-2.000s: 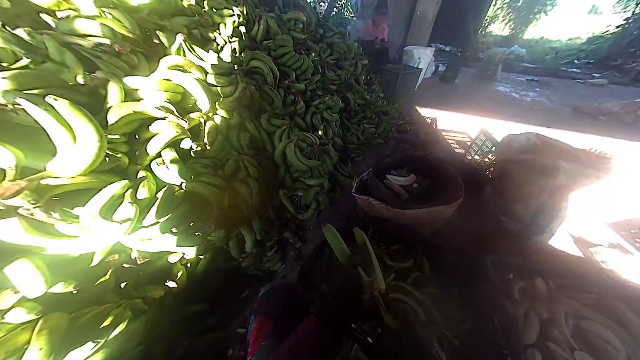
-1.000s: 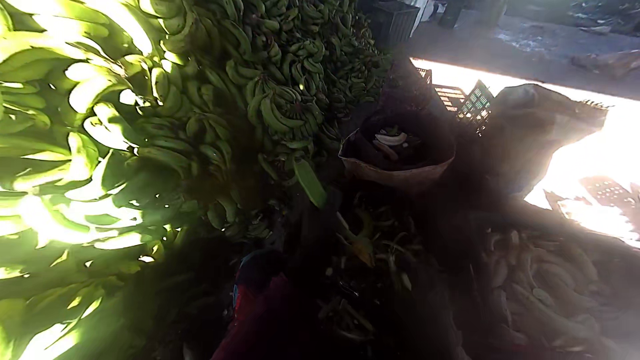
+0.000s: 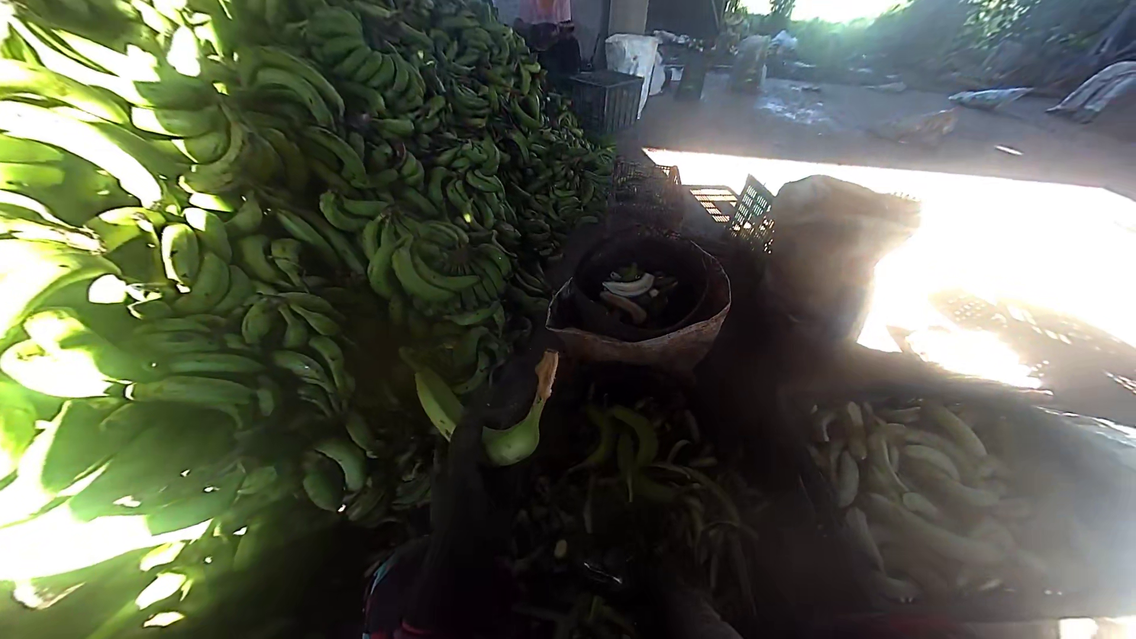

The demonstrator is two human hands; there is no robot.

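My left hand (image 3: 475,435), dark and hard to make out in shadow, rises from the lower middle with green plantains at its fingers. One green plantain (image 3: 513,441), its stem end pointing up, shows right of the hand; another (image 3: 435,401) shows left of it. Behind and to the left rises a large heap of green plantain bunches (image 3: 426,266). Green peels or plantains (image 3: 635,444) lie in the shadow below and right of the hand. A round dark container (image 3: 683,346) with a pale rim wall holds some peeled pieces (image 3: 630,286). My right hand cannot be made out.
Many pale peeled plantains (image 3: 932,497) lie at the lower right. A bulging sack (image 3: 825,257) stands beyond them, beside plastic crates (image 3: 753,211). A dark crate (image 3: 608,99) and a white sack or container (image 3: 634,62) stand farther back. Part of a person (image 3: 546,13) shows at the top.
My left arm now reaches up at the heap's edge with green plantains at the hand. The single green plantain seen upright a second ago no longer shows there. The view has tilted back up.
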